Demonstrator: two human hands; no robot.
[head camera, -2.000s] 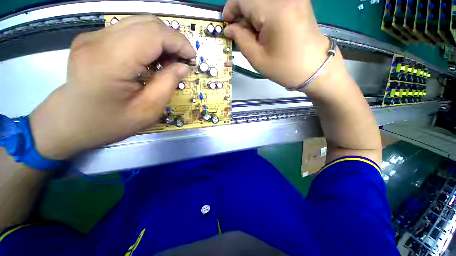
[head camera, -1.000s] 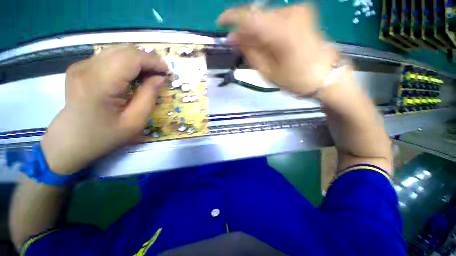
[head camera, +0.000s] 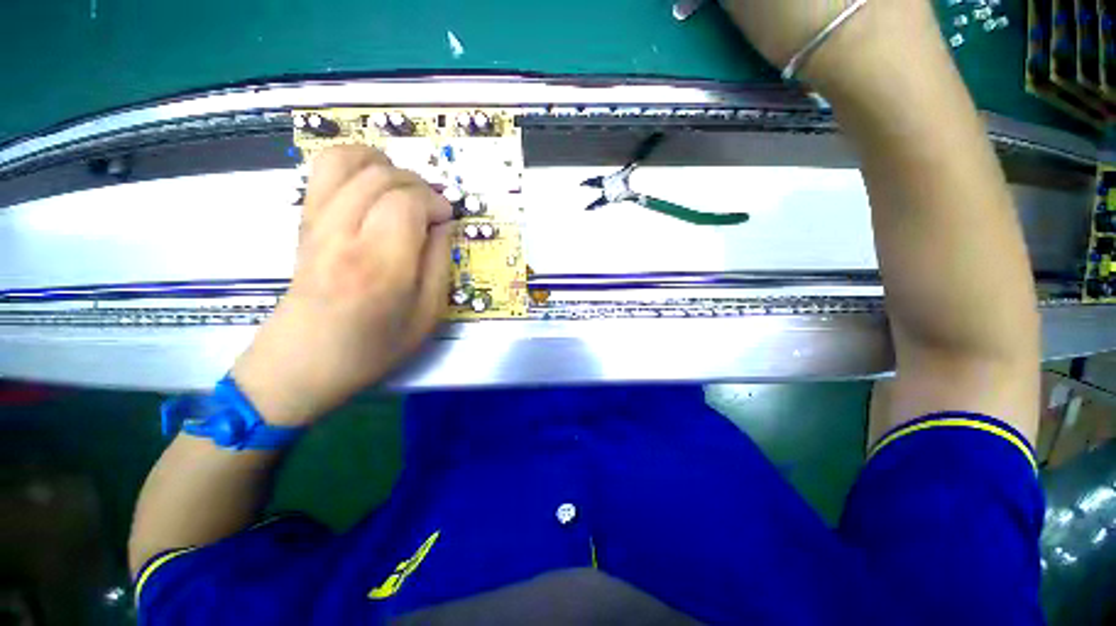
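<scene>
The tan-yellow circuit board panel (head camera: 496, 263) lies across the conveyor rails, with dark, pale-topped capacitors (head camera: 477, 124) and small blue parts on it. My left hand (head camera: 373, 251) is over the panel's middle and left part, hiding much of it. Its fingers are bent together, fingertips beside a capacitor (head camera: 474, 204); whether they pinch anything is hidden. My right hand (head camera: 777, 27) is at the top edge, over the green mat, mostly cut off by the picture; whether it holds anything does not show.
Side cutters (head camera: 667, 202) with dark green handles lie between the rails, right of the panel. The front rail (head camera: 685, 349) runs across. A fuller panel (head camera: 1105, 232) is at the right edge. Loose white parts (head camera: 979, 18) and upright stacked panels (head camera: 1077, 55) are at the top right.
My right hand has moved up and right, away from the panel, and partly out of the picture. My left hand stays over the panel. The side cutters are now uncovered.
</scene>
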